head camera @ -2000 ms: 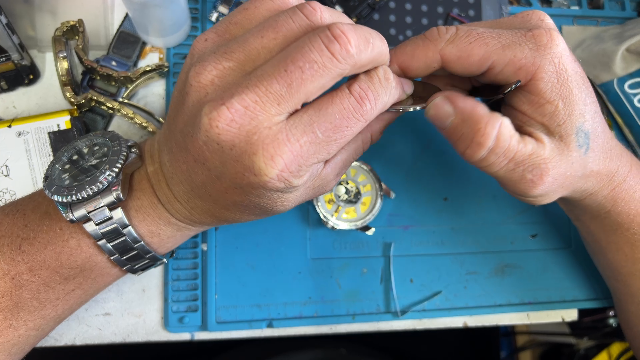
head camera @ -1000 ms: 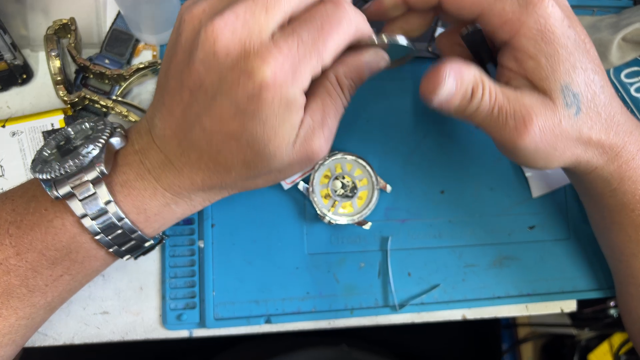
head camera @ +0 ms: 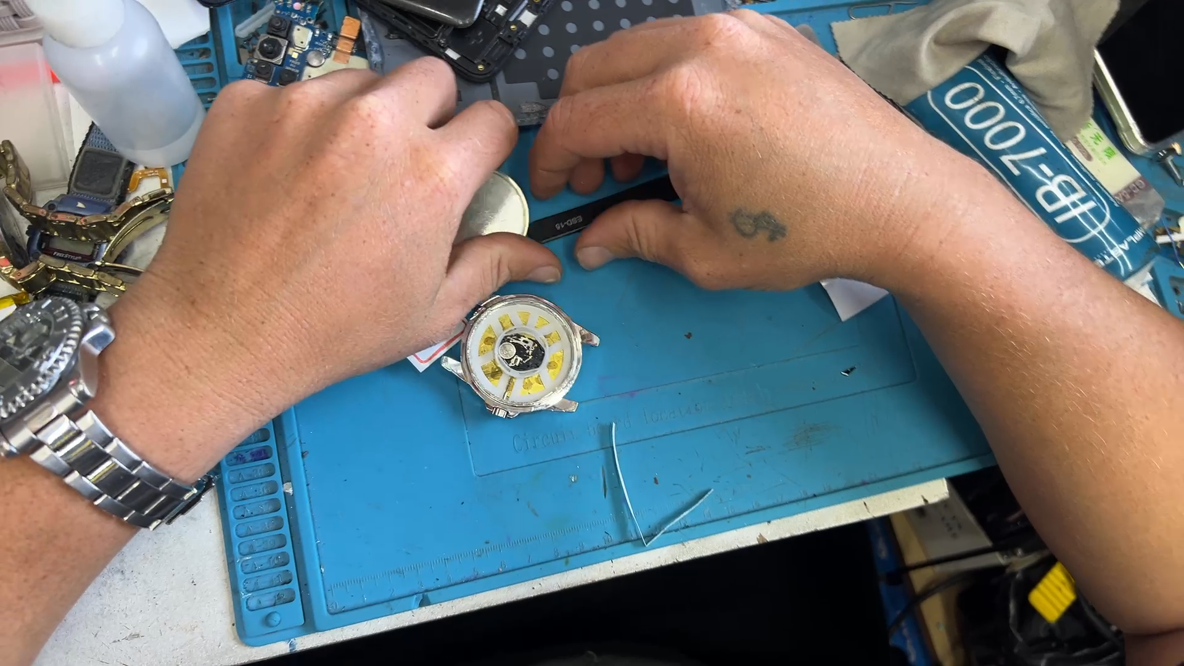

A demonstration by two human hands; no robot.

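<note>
My left hand (head camera: 342, 213) holds a round metal disc (head camera: 498, 205), likely a watch case back, between thumb and fingers above the blue work mat (head camera: 740, 388). Beside the disc lies the black shaft of ESD tweezers (head camera: 566, 222), running under my right hand (head camera: 740, 157). My right hand's thumb and fingers are apart around the tweezers; whether they grip them is hidden. Just below my left thumb, a watch case (head camera: 520, 356) with a white and yellow dial lies face up, its crown toward me. A thin clear strip (head camera: 629, 490) lies bent on the mat.
At the left stand a translucent bottle (head camera: 139, 83) and gold-coloured watch bracelets (head camera: 83, 222). Phone parts (head camera: 472, 37) and a circuit board (head camera: 282, 42) lie at the back. A blue glue tube (head camera: 1036, 166) and a grey cloth (head camera: 971, 46) are at the right. The table's edge (head camera: 832, 509) is near me.
Both hands have come down toward the mat with the disc, which they held higher up before. The disc now shows its flat face in my left hand. The watch case stays on the mat.
</note>
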